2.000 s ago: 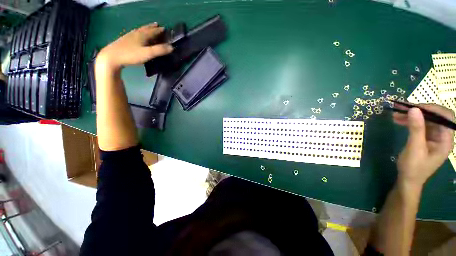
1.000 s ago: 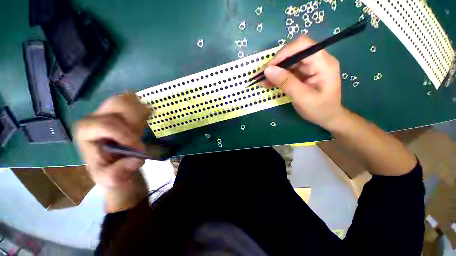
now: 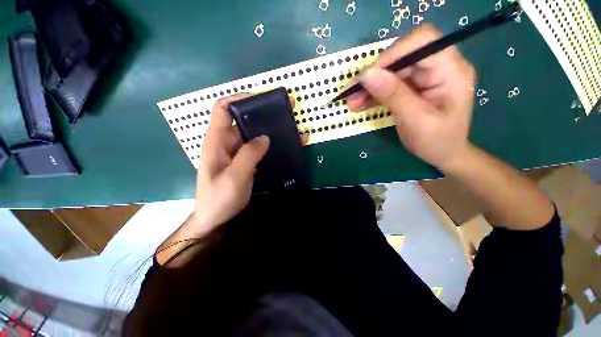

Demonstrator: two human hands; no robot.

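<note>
My left hand [image 3: 227, 161] holds a black oblong plastic housing [image 3: 277, 141] over the near edge of the green mat, thumb on its face. Small marks show at its lower end. My right hand [image 3: 425, 99] holds black tweezers [image 3: 448, 43], their tip at the dotted sheet. The cream-yellow sheet [image 3: 316, 79] with rows of black dots lies on the mat, partly under the housing and both hands. Whether the tip holds a dot is too small to tell.
Black housings [image 3: 82, 49] lie heaped at the left, with a single one [image 3: 45, 158] nearer the edge. Small pale rings [image 3: 323, 31] are scattered beyond and around the sheet. Another dotted sheet [image 3: 570, 49] lies at the right. Cardboard boxes [image 3: 76, 227] stand below the bench.
My left hand has come from the housing heap to the sheet with a housing, now held upright in view. My right hand has moved from the rings to the sheet with the tweezers. The view has shifted.
</note>
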